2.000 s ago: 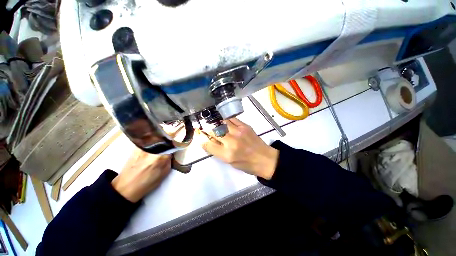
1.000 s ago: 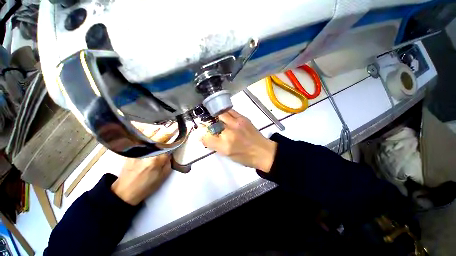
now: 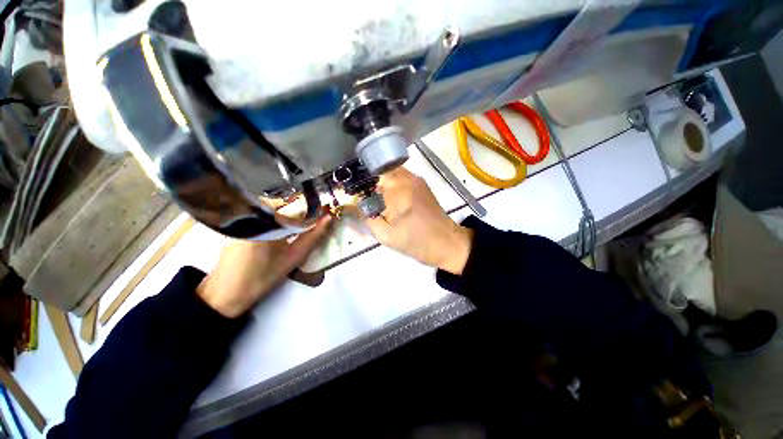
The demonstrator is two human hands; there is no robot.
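Note:
The white sewing machine head (image 3: 283, 51) with a blue stripe fills the top of the view. My left hand (image 3: 257, 266) lies on the table left of the needle area, its fingers pointing toward the presser foot and partly hidden by the machine's dark curved front part. My right hand (image 3: 418, 219) is just right of the presser foot (image 3: 337, 199), fingertips behind the silver-grey knobs. Any workpiece at the fingertips is too small and hidden to make out. A small dark rounded piece (image 3: 307, 277) lies below the needle area, beside my left hand.
Scissors with yellow and red loops (image 3: 492, 176) and a slim grey metal tool (image 3: 451, 180) lie to the right. A white roll (image 3: 684, 140) is at the far right. Layered grey-brown pieces (image 3: 86, 231) and narrow tan strips (image 3: 146, 270) lie left. A grey cord (image 3: 573, 184) crosses the table edge.
My left hand's fingers have moved right and up, closer to the presser foot. My right hand has shifted slightly beside it. The camera view has tilted a little.

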